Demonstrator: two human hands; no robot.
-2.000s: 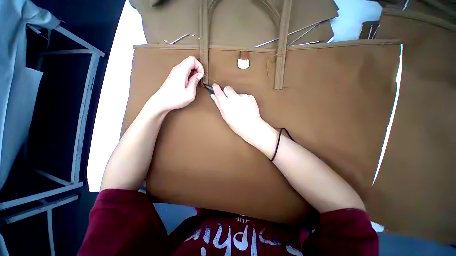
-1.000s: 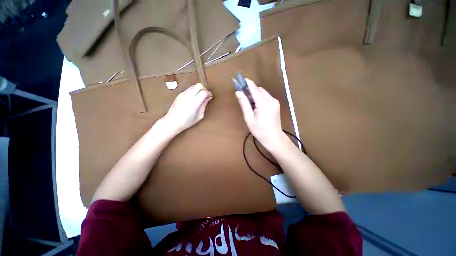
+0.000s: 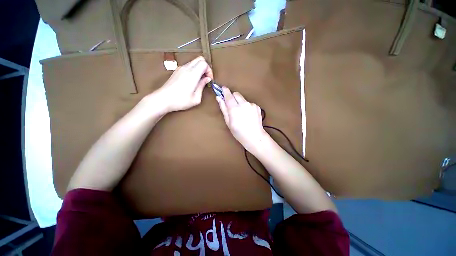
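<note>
A tan bag body panel (image 3: 200,150) lies flat in front of me. Two tan handle ends (image 3: 125,65) are stitched below its top edge, with a small tab with a white square (image 3: 170,65) between them. My left hand (image 3: 187,85) pinches at the lower end of the right handle (image 3: 204,30); whatever is in the fingertips is too fine to tell. My right hand (image 3: 242,115) holds small dark thread snips (image 3: 217,90), their tips touching or close to the left fingertips. A black cord (image 3: 282,134) loops beside my right wrist.
Another tan panel (image 3: 370,115) with a handle end and a white-squared tab lies at the right. More tan panels (image 3: 85,30) lie beyond the top edge. The white table edge (image 3: 39,150) shows at the left, a blue-grey surface (image 3: 395,220) at lower right, a metal frame at far left.
The right hand has moved left with the snips, from apart to the left fingertips at the right handle end. Earlier both hands were at the left handle end. The view has shifted too.
</note>
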